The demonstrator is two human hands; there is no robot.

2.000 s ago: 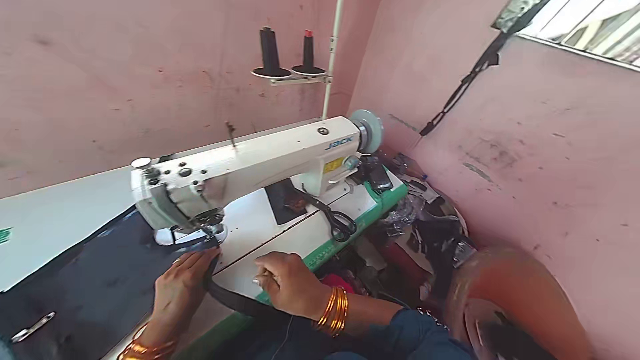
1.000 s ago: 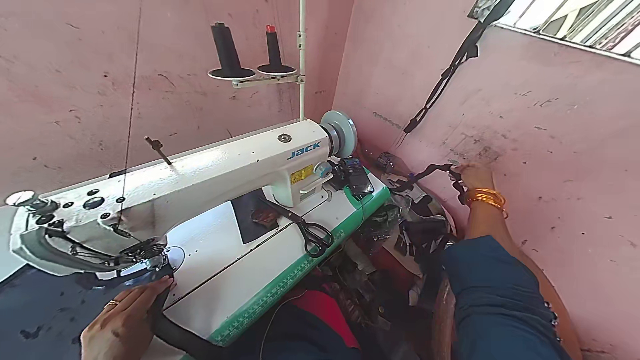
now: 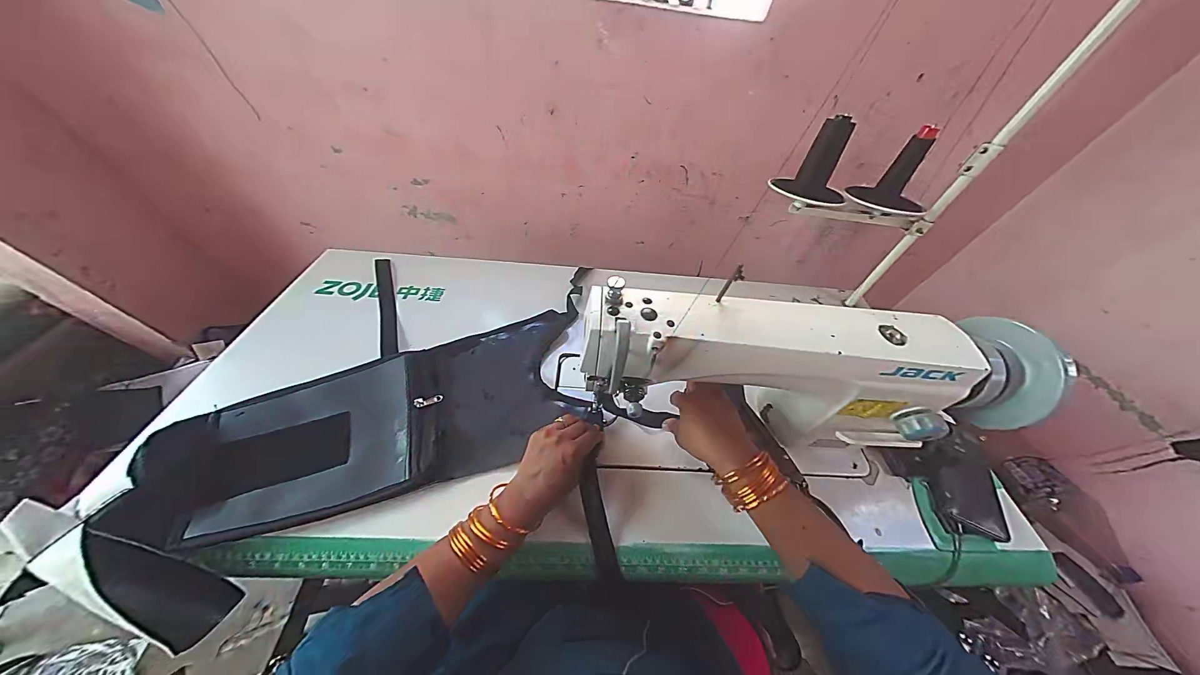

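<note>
A white Jack sewing machine (image 3: 797, 347) stands on the white table. Under its needle and presser foot lies the edge of a dark fabric piece (image 3: 487, 389) with a zipper pull and a black rectangular patch. My left hand (image 3: 561, 459) presses the edge and a black strap (image 3: 596, 516) just in front of the presser foot; the strap hangs over the front edge of the table. To the right of the needle, beneath the machine arm, my right hand (image 3: 708, 427) grips a thin black strip (image 3: 647, 415) between its fingers.
Two black thread cones (image 3: 827, 159) stand on a holder at the back right. A dark pouch or phone-like item (image 3: 966, 487) lies by the handwheel (image 3: 1017, 373). A green measuring tape strip (image 3: 694, 562) runs along the table's front edge. Clutter lies below at the right.
My right hand has come back from the strip near the right wall to the space beside the needle. My left hand stays near the presser foot. The view has swung left.
</note>
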